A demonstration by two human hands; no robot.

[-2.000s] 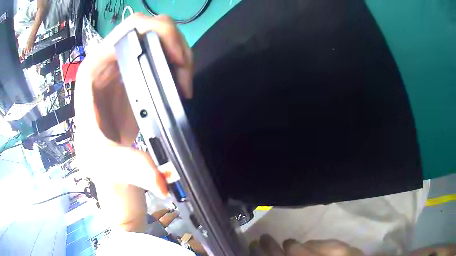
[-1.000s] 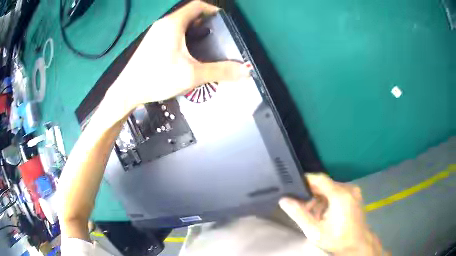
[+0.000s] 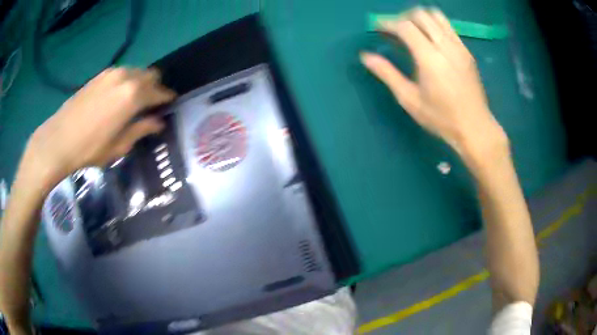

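Note:
The laptop (image 3: 249,242) lies upside down on the black pad (image 3: 216,47), its grey underside up, with two red-lined fan grilles and an open component bay (image 3: 141,186). My left hand (image 3: 108,114) is over the laptop's upper left part, fingers bent above the bay's upper end; the blurred view does not show it gripping anything. My right hand (image 3: 435,78) is over the green mat to the right, thumb apart from the fingers. Its fingertips are over the bright green pry tool (image 3: 481,29), which lies flat; whether they touch it cannot be told.
The green bench mat (image 3: 393,216) runs around the pad. A tiny white piece (image 3: 444,168) lies on it at the right. A black cable (image 3: 39,59) curves at the upper left. Grey floor with a yellow line (image 3: 425,304) shows at the lower right.
The laptop has come down from its tilted, hand-held pose and lies flat on the pad. My right hand has let go of its corner and moved up right to the green strip. My left hand has moved left.

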